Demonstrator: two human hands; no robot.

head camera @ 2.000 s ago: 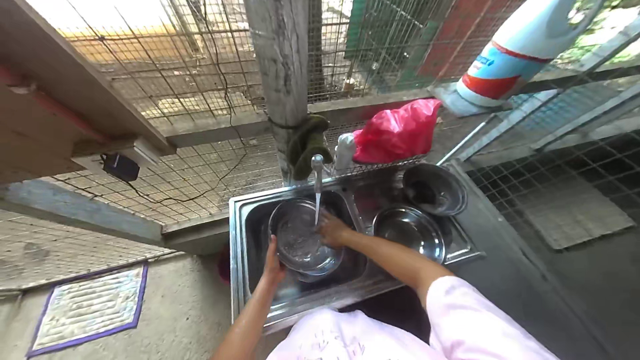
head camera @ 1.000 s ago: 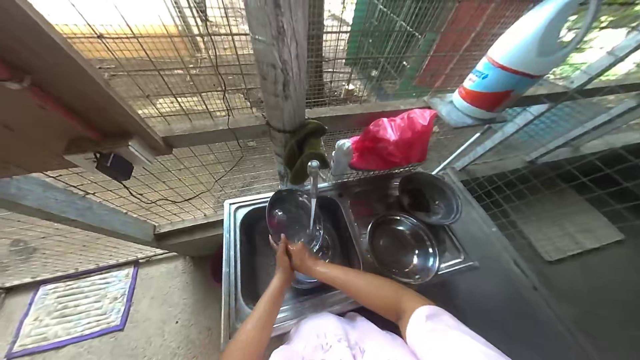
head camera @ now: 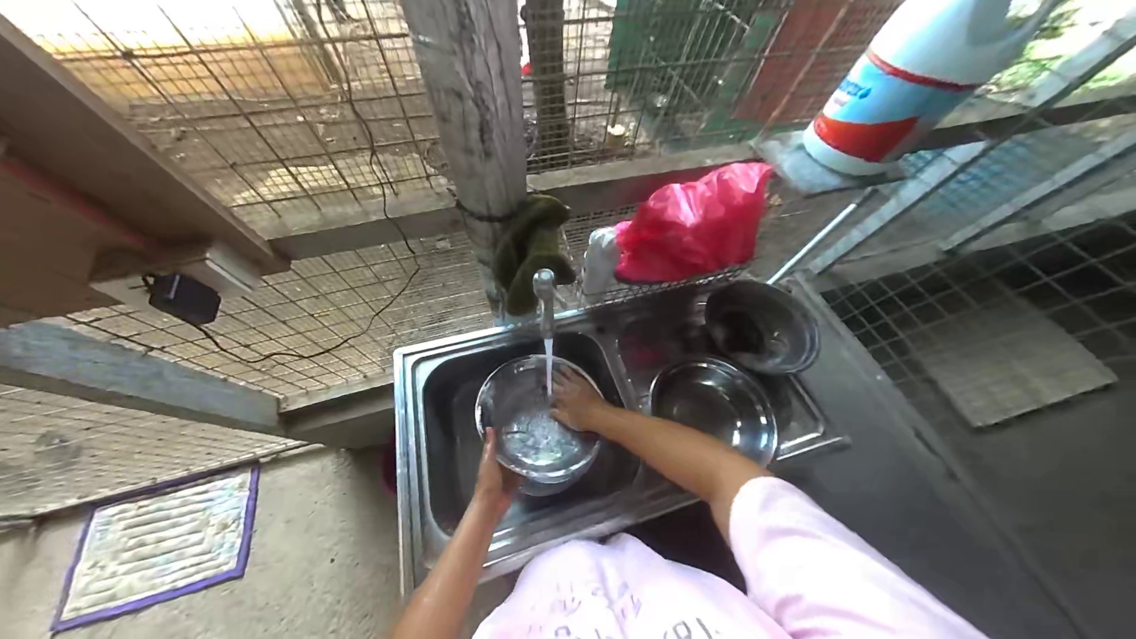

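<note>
Water runs from the metal faucet into a clear bowl over the basin of the stainless steel sink. My left hand grips the bowl's lower left rim. Inside the bowl near its right rim is my right hand, fingers spread beside the stream; whether it touches the wall I cannot tell. Part of another vessel shows beneath the bowl. On the drainboard to the right sit a shiny round metal bowl and, behind it, a see-through bowl with something dark in it.
Behind the sink, a pink plastic bag rests on a wire rack beside a wooden post with a dark green cloth. A large white bleach bottle stands on a ledge at upper right. A black adapter hangs at left.
One second ago my hands were close together at the bowl's near rim and the bowl was tilted. Now they are apart, the right hand inside it, and the bowl lies flatter under the stream.
</note>
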